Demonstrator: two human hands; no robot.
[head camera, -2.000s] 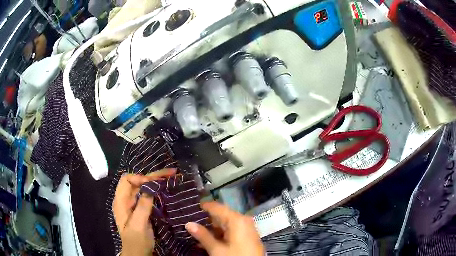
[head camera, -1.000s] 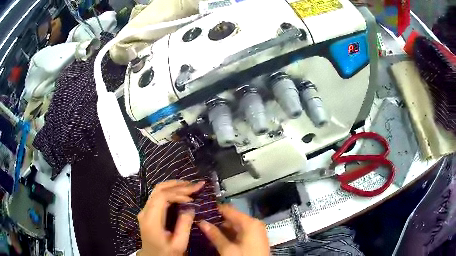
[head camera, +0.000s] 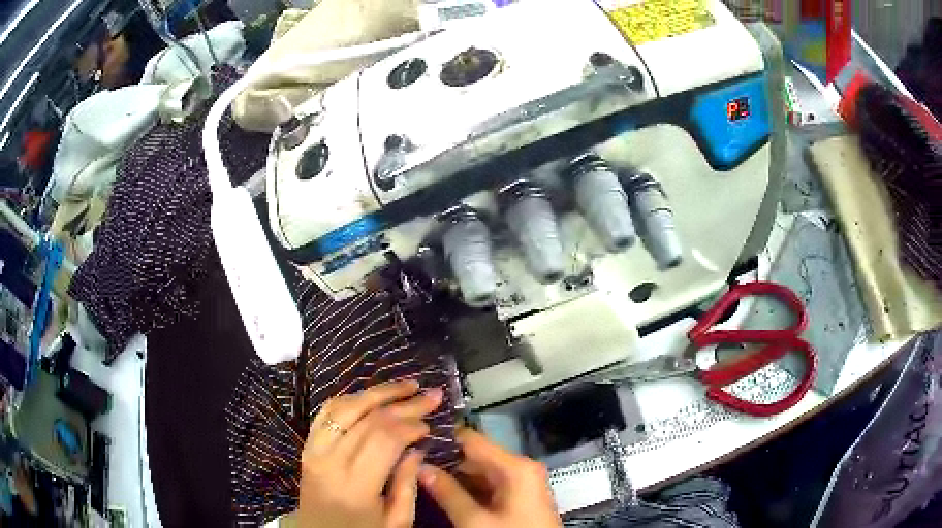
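Dark cloth with thin white stripes (head camera: 356, 345) lies left of the needle area of the white overlock machine (head camera: 537, 113), its upper end at the presser foot. My left hand (head camera: 367, 449), with a ring on one finger, lies on the cloth with bent fingers and holds its right border. My right hand (head camera: 496, 485) pinches the cloth's edge between thumb and fingers, just below the machine's front plate and close to my left fingertips. The cloth between the hands is partly hidden by the fingers.
Red-handled scissors (head camera: 759, 345) lie right of the machine front. A white lamp (head camera: 258, 273) hangs at the left over the cloth. A striped heap (head camera: 145, 227) is at the upper left. A clear bag (head camera: 888, 454) hangs at the lower right.
The view has shifted, so the machine appears farther right and lower. My left hand has flattened more onto the cloth, and both hands are closer together at its edge.
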